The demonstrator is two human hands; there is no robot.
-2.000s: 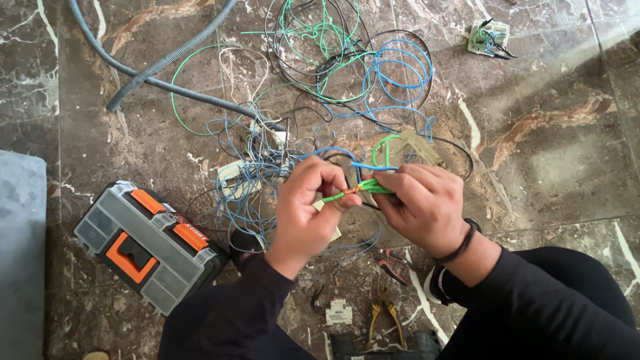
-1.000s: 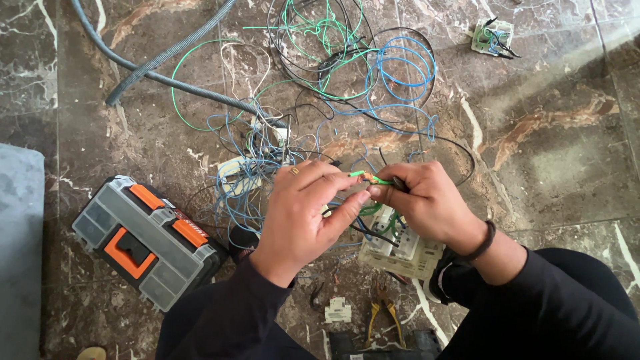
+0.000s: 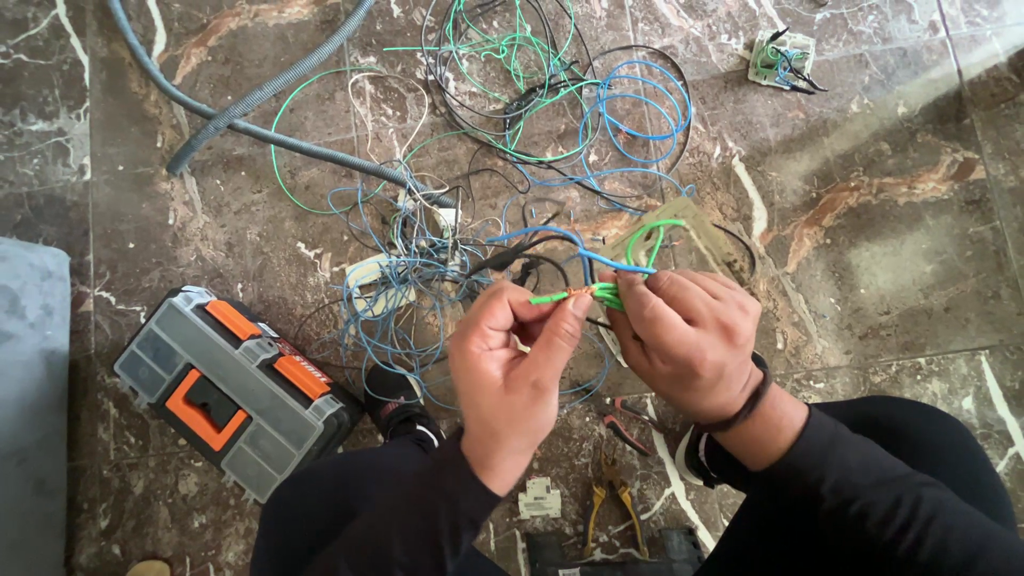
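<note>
Green insulated electrical wires meet in a bare copper twist between my hands. The thumb and fingertips of my left hand pinch the twist, and a short green end pokes out to its left. My right hand grips the green bundle just right of the copper, with a blue wire running to its fingertips. Behind it, green loops rise over a beige electrical box or plate, partly hidden by my right hand. Black wires pass behind the hands.
Tangled blue wires, coiled green and black wires and grey corrugated conduit lie on the marble floor. Nearby are a toolbox, yellow-handled pliers, red-handled pliers, a white circuit breaker and a small wired box.
The beige piece near my right hand has changed its tilt since one second ago. My left hand has shifted, and the copper twist and short green end show more plainly.
</note>
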